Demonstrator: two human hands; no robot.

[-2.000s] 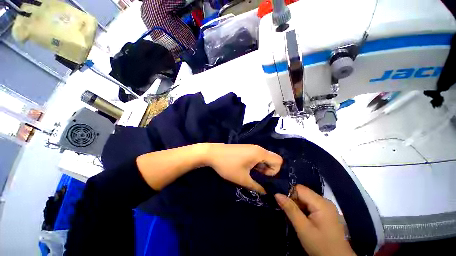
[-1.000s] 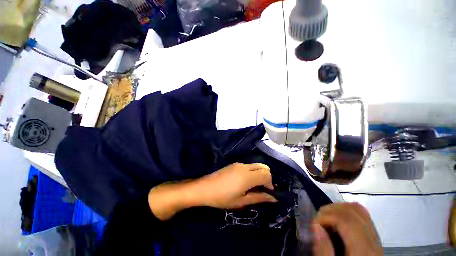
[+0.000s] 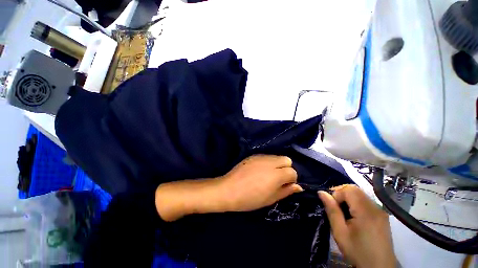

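A dark navy garment lies heaped on the white table and hangs down over the lap, with pale loose threads on its near part. My left hand is closed on the cloth edge at the centre. My right hand pinches the same edge between thumb and fingers just to the right. The two hands are close together, with a short stretch of cloth between them. A waistband strip with a pale edge runs behind the hands toward the machine. The right fingertips partly hide the edge they hold.
The white sewing machine head stands at the upper right, close to the right hand. A dark curved tube or cord is beside the right hand. A grey motor box is at the left, with blue crates and a clear plastic bag below.
The view has swung around the machine head. My right hand, blurred and farther from the left a second ago, is now close beside it, pinching the cloth edge. My left hand still grips the cloth.
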